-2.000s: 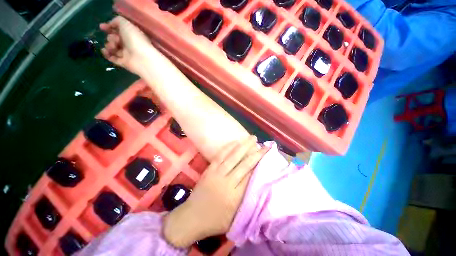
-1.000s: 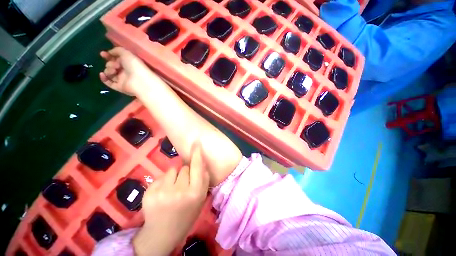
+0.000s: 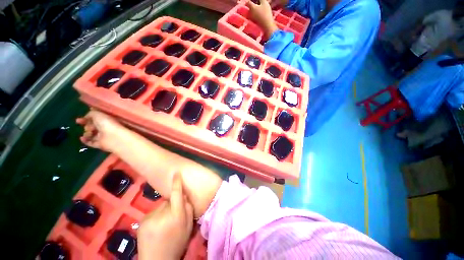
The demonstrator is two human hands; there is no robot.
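Observation:
My right hand (image 3: 95, 130) hangs over the green surface at the left edge of the upper tray stack. Its fingers are loosely curled and no object shows in it. My left hand (image 3: 165, 223) touches my bare right forearm near the rolled-up sleeve, its index finger extended, and holds nothing visible. A coral foam tray (image 3: 96, 189) lies at the lower left, partly hidden by my arms, with black watch bodies (image 3: 116, 182) in pockets. One watch body (image 3: 122, 245) carries a white rectangle. A thick stacked coral tray (image 3: 79, 86) above holds many black watch bodies (image 3: 221, 124), some with white glare.
A loose black piece (image 3: 54, 135) and small white scraps (image 3: 55, 178) lie on the green surface (image 3: 30, 162). A blue-coated person (image 3: 336, 45) works at another coral tray (image 3: 236, 19). A red stool (image 3: 384, 107) and boxes (image 3: 425, 216) stand on the blue floor at right.
The view has shifted, so the trays sit lower and more of the far side shows. My left hand has gone from the sleeve edge to the bare forearm, its index finger now extended.

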